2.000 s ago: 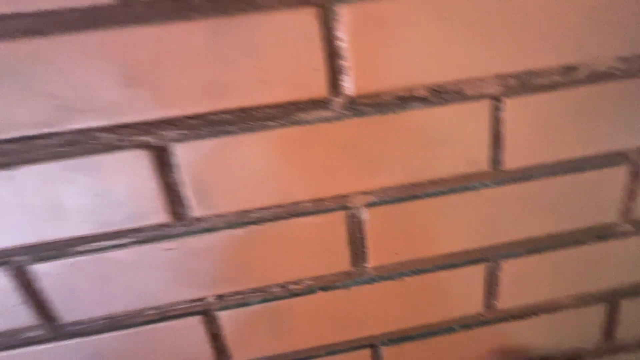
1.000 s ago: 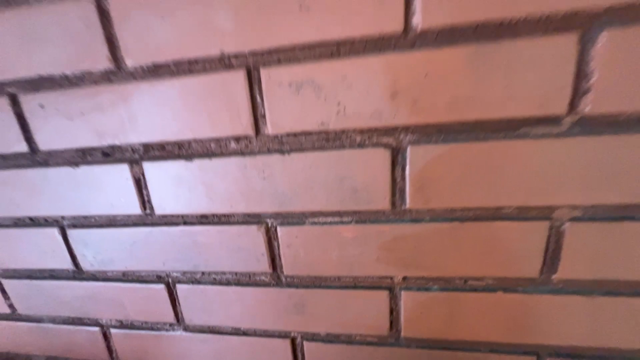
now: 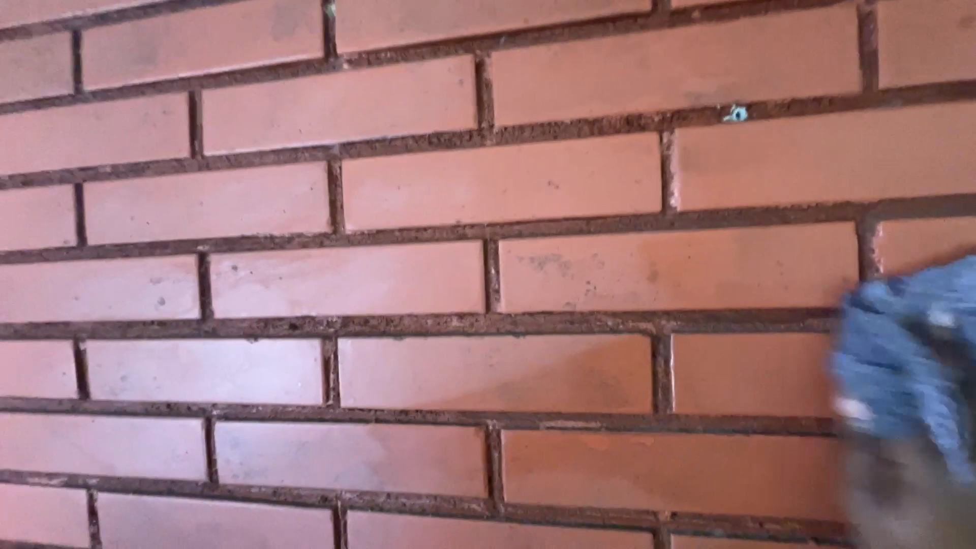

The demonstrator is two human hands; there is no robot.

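A wall of reddish brick facing (image 3: 496, 374) with dark recessed mortar joints fills the head view. At the right edge is a crumpled blue cloth (image 3: 892, 358) with pale spots, blurred and in front of the bricks. Below the cloth lies a brownish-grey blur; it may be my right hand or a sleeve, but its fingers cannot be made out. Whether the cloth touches the wall is unclear. My left hand is out of view.
A small pale green bit (image 3: 736, 113) sits in a mortar joint at the upper right. Some bricks bear dark smudges, and a damp-looking darker area spreads over the lower right bricks.
The blue cloth and the blur below it have come into view at the right edge. The view of the wall has shifted.
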